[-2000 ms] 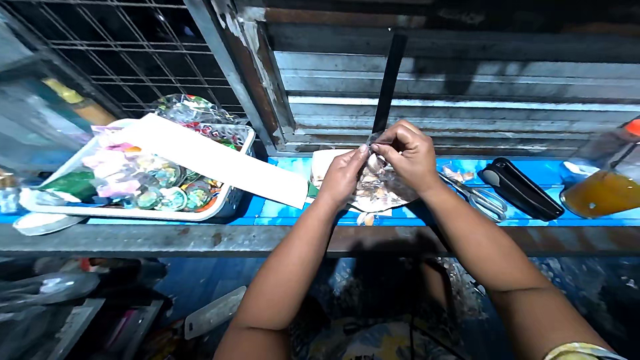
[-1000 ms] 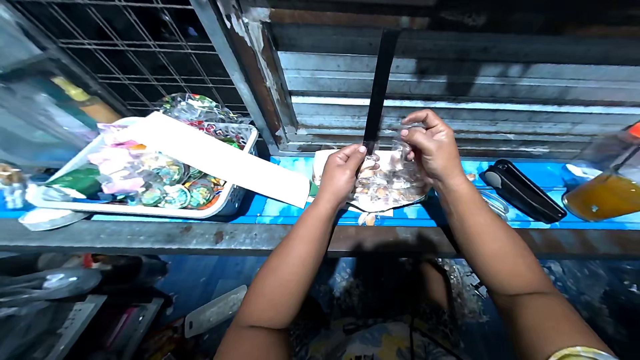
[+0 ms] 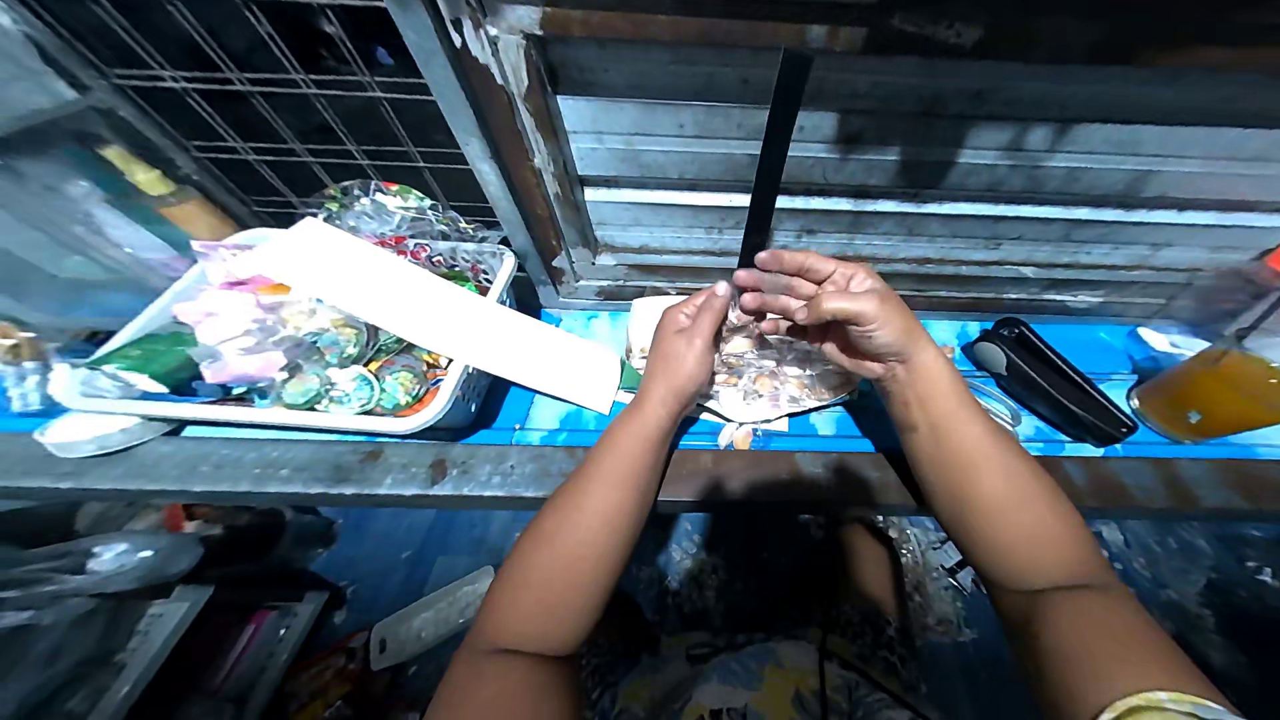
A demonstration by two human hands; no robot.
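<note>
A clear plastic packet (image 3: 775,370) with small brownish pieces lies at the ledge's middle, under and between my hands. My left hand (image 3: 688,345) has its thumb and fingers pinched at the packet's upper edge; what exactly is between them is too small to tell. Just to the right, my right hand (image 3: 825,305) is raised with its fingers partly spread, the fingertips close to the left thumb. Whether it holds a bit of clear film cannot be told. A black strip (image 3: 775,150) leans upright against the metal slats behind both hands.
A white plastic basket (image 3: 250,415) of small packets stands at left, with a long white strip (image 3: 450,320) across it. To the right lie a black case (image 3: 1045,380) and a jar of orange liquid (image 3: 1215,390). The metal ledge edge (image 3: 300,470) runs along the front.
My right hand was together with the left two seconds ago, stood apart and higher one second ago, and is now back close to the left. The left hand stays near the same place.
</note>
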